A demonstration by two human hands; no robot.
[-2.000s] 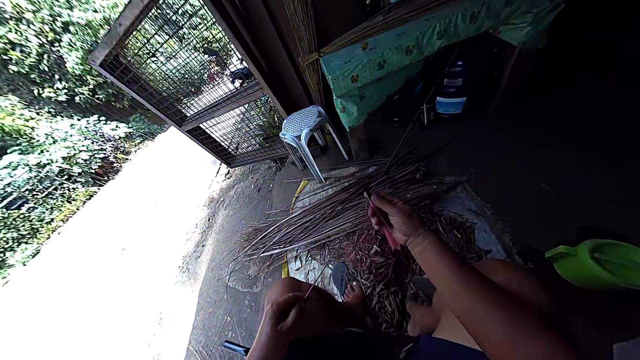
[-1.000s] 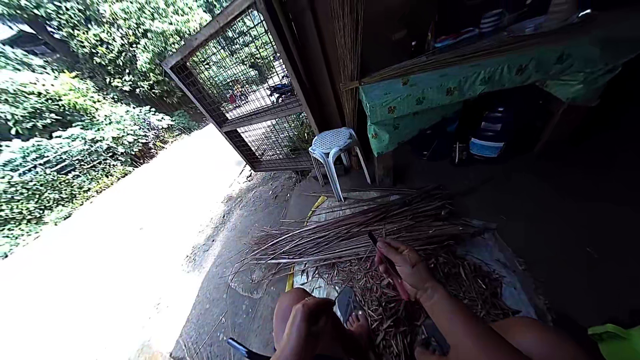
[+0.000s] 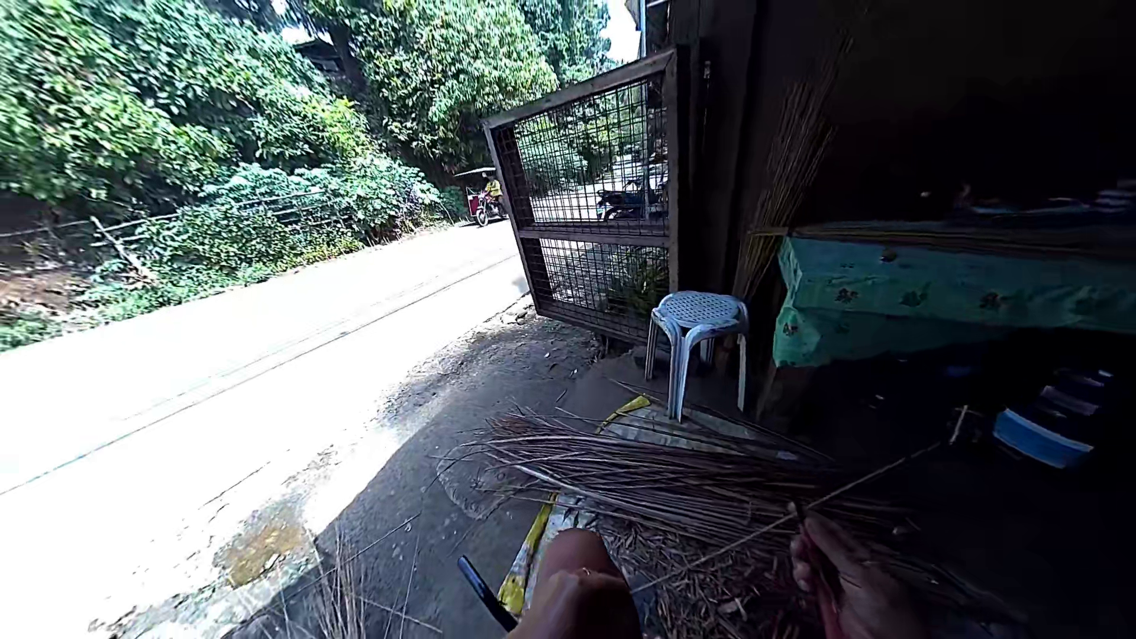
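Note:
My right hand (image 3: pixel 848 572), at the lower right, is closed around a small tool with a reddish handle (image 3: pixel 827 593); its short dark tip points up. A long thin stick (image 3: pixel 728 548) runs from beside my left hand up past that tip to the right. My left hand (image 3: pixel 581 608) is curled in front of my knee (image 3: pixel 577 546), and the stick's lower end meets it; the fingers are mostly hidden. Beyond both hands a heap of long thin dry sticks (image 3: pixel 639 470) lies across a sack (image 3: pixel 568 515) on the ground, with short brown scraps (image 3: pixel 701 577) nearer me.
A white plastic stool (image 3: pixel 701 311) stands behind the heap by an open mesh gate (image 3: pixel 590 235). At right are a table with a green cloth (image 3: pixel 914 293) and a large blue-labelled container (image 3: pixel 1047 435). A dark rod (image 3: pixel 484 590) lies left of my knee. A tricycle (image 3: pixel 485 200) is on the road.
The view has swung up and towards the road. The long thin stick now shows plainly between my hands, and a tricycle has come into view. My right hand still holds the small tool.

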